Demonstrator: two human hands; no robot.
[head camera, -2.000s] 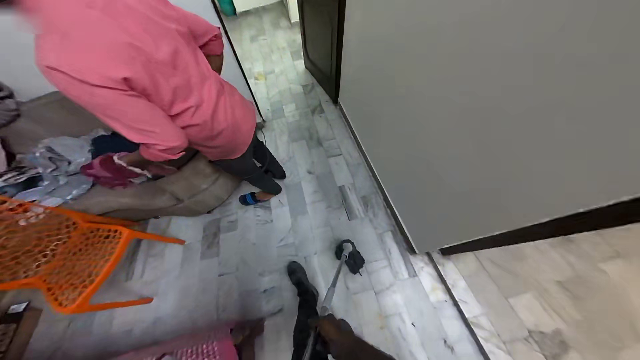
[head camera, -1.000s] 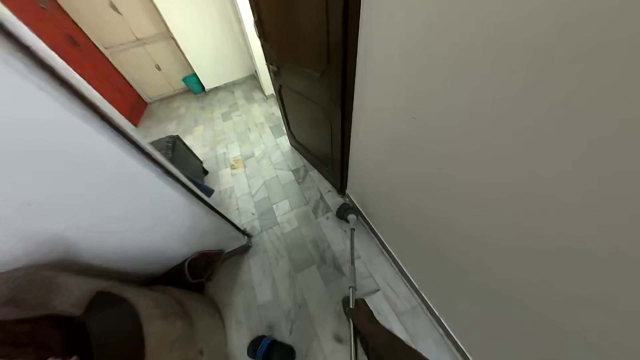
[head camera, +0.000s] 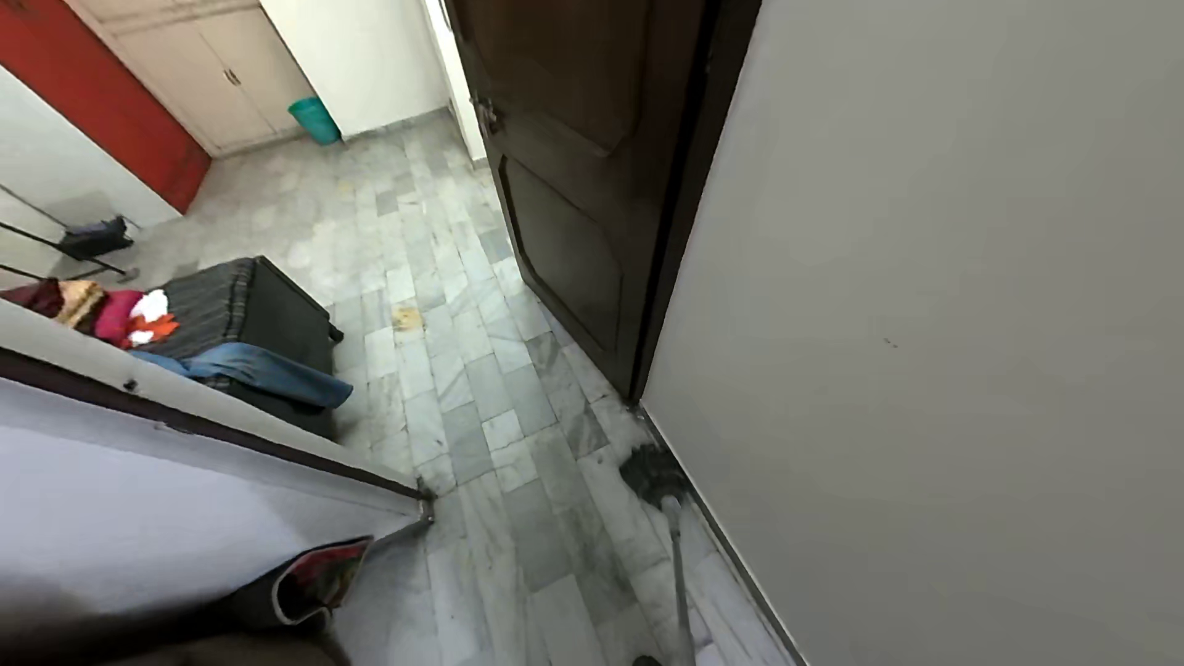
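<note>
A mop with a dark, stringy head (head camera: 652, 474) rests on the marble-tiled floor, close beside the skirting of the grey wall at the right. Its thin metal handle (head camera: 680, 573) runs down and out of the bottom edge. A small dark rounded shape (head camera: 647, 660) shows left of the handle at that edge, too little of it to name. Neither my left hand nor my right hand can be clearly made out, so what holds the handle is hidden.
A dark wooden door (head camera: 573, 185) stands open beyond the mop. At left are a wall end (head camera: 398, 495), a dark box-like piece of furniture (head camera: 287, 324) with jeans (head camera: 268, 370) and cloths on it, and an open bag (head camera: 319, 583). A green bin (head camera: 314, 120) stands farther back.
The view has swung toward the doorway. A person in a pink shirt and an orange chair, seen two seconds ago, are out of view. My right hand, on the handle before, is no longer clearly visible.
</note>
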